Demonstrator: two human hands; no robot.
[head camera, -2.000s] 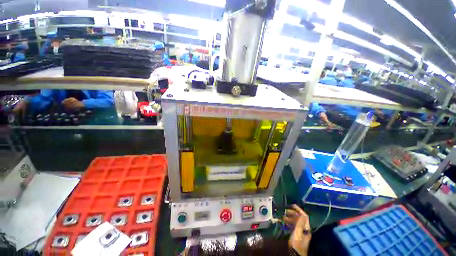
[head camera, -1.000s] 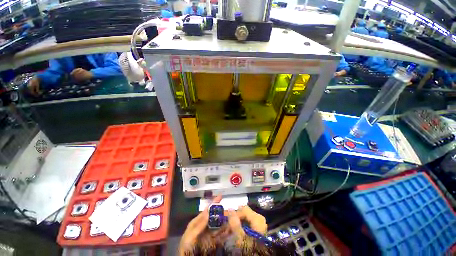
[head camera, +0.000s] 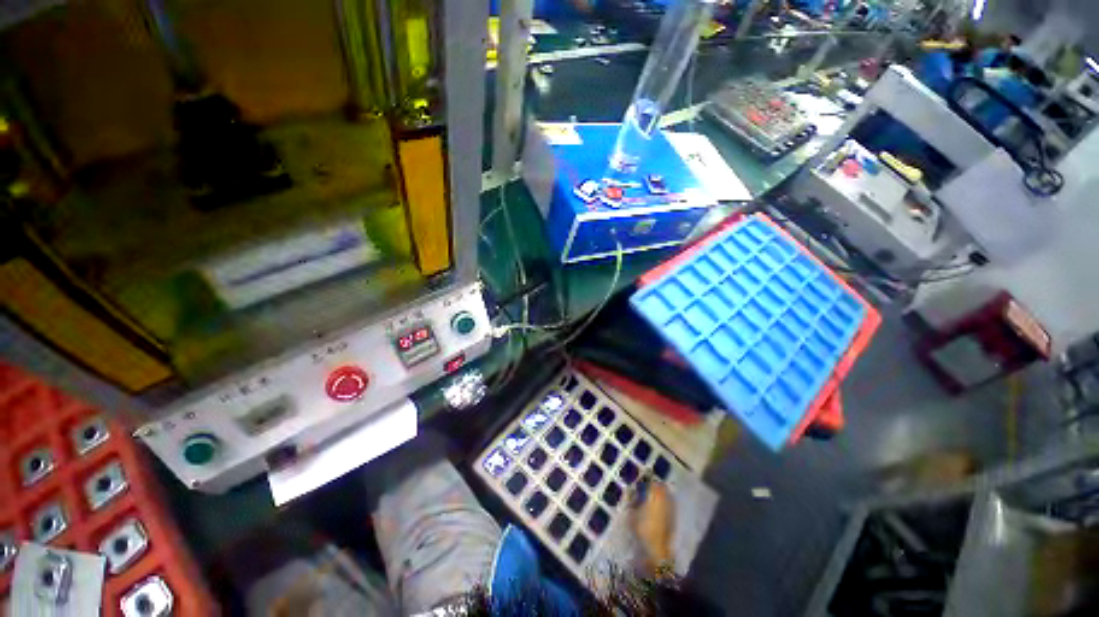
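A pale grid tray (head camera: 579, 456) lies low near my lap, with dark square pieces in most pockets and shinier ones at its upper left. My right hand (head camera: 652, 527) is over the tray's lower right part, small and blurred; whether its fingers hold a piece cannot be seen. A dim, blurred shape at the bottom edge, left of my grey trouser leg, may be my left hand; what it holds cannot be told. The press (head camera: 468, 145) stands at upper left, its black head (head camera: 223, 151) above the pale fixture (head camera: 289, 263) behind the yellow window.
The red tray (head camera: 75, 488) with silver-white square parts and a tilted white card (head camera: 58, 583) is at lower left. A blue tray (head camera: 753, 316) rests on red ones at right. A blue control box (head camera: 639, 217) with a clear tube (head camera: 657, 84) stands behind. White paper (head camera: 350, 452) lies before the press.
The view has swung right and down. My hands were together before the press with a dark square part and a blue tool; now my right hand is at the dark-pocket tray.
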